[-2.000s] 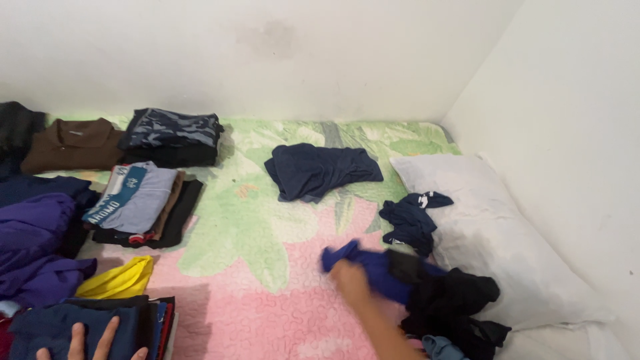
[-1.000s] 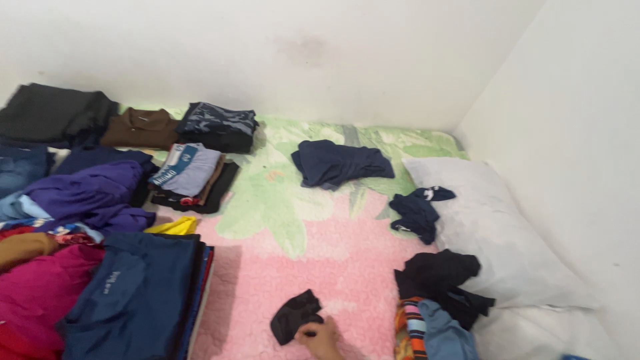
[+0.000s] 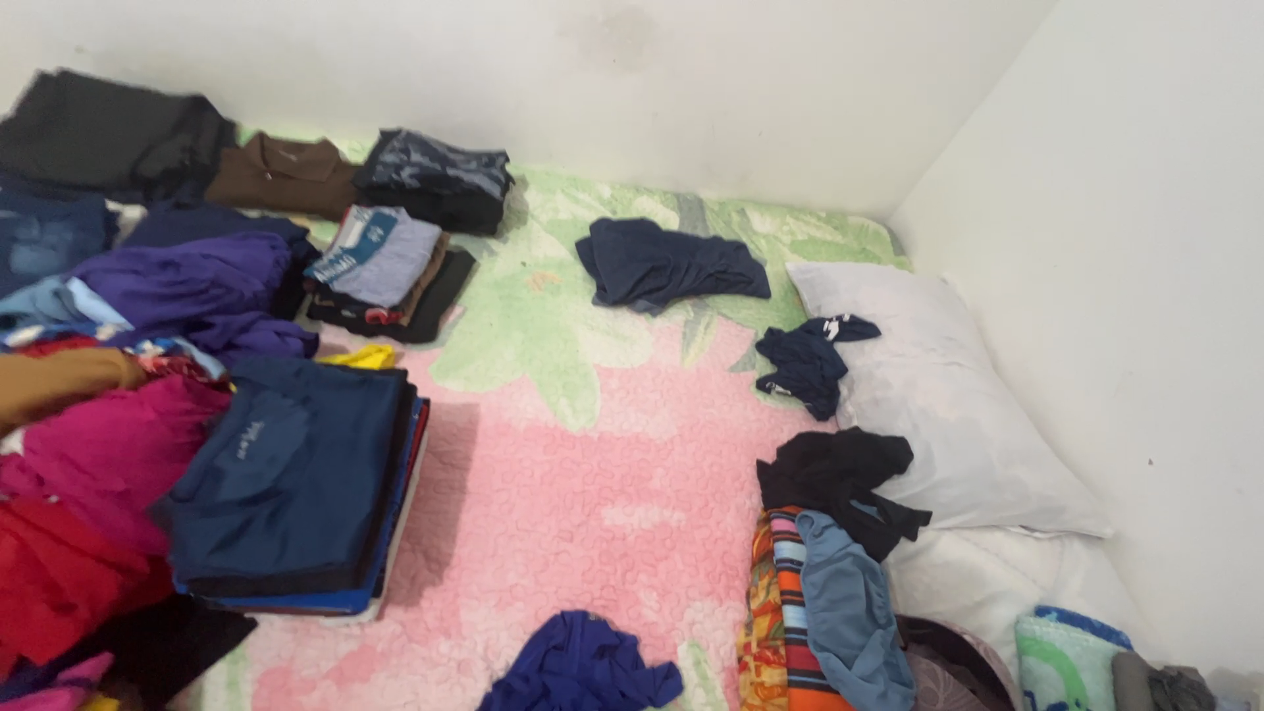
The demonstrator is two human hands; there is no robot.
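Neither of my hands is in view. A crumpled royal-blue garment [image 3: 585, 668] lies on the pink and green quilted bedspread [image 3: 592, 474] at the bottom edge of the view. To its left stands a tall stack of folded clothes with a navy garment [image 3: 296, 474] on top. Loose black cloth [image 3: 839, 479] lies at the right, over striped cloth [image 3: 796, 602] and a grey-blue garment [image 3: 857, 612]. A small navy garment with white marks [image 3: 810, 360] rests partly against the white pillow [image 3: 948, 395]. A dark navy folded garment [image 3: 671, 265] lies near the back wall.
At the left are a loose purple garment [image 3: 188, 286], magenta cloth [image 3: 128, 454] and red cloth [image 3: 59, 583]. Folded piles with a grey garment [image 3: 395, 257], a brown collared shirt [image 3: 286, 176] and a patterned dark garment [image 3: 434, 163] stand behind. A rolled green towel [image 3: 1066, 657] lies lower right.
Both hands have left the view; one second ago a hand was at a small black cloth on the bedspread. The royal-blue garment, held at the right two seconds ago, now lies at the bottom.
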